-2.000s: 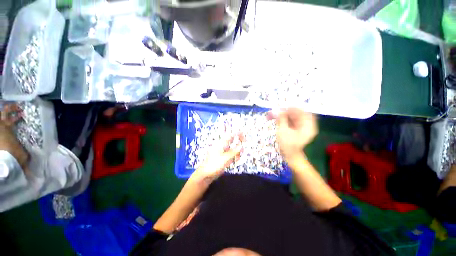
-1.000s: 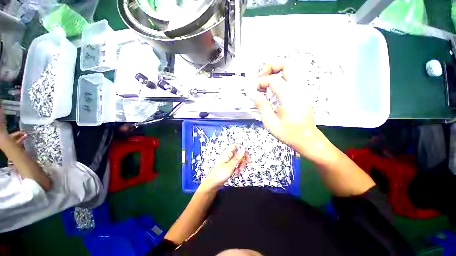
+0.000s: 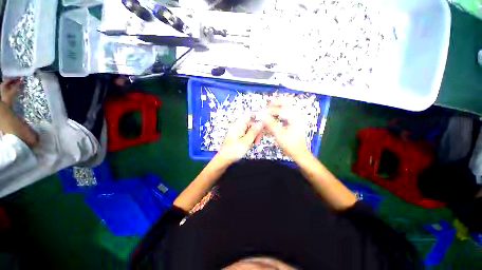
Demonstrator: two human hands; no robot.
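Observation:
A shallow blue bin (image 3: 194, 124) lies at my lap, heaped with small silvery-white parts (image 3: 211, 129). My left hand (image 3: 236, 140) is over the middle of the bin, palm turned up and fingers curled. My right hand (image 3: 292, 138) is just to its right, its fingers pointing towards the left fingertips. The fingertips of both hands are close together, touching or nearly so. Both hands are blurred and overexposed, so whether either holds a small part cannot be told.
A large white tray (image 3: 423, 63) with scattered parts is at upper right. A pale fixture block (image 3: 248, 73) and black barrels (image 3: 169, 17) are behind the bin. Small clear boxes (image 3: 74, 47) stand left. Red stools (image 3: 133, 121) flank me. Another person's arm (image 3: 16, 121) is at far left.
My right hand has come back from the fixture and tray edge, down to my left hand over the blue bin. The view has tipped down, leaving the steel bowl out of the picture.

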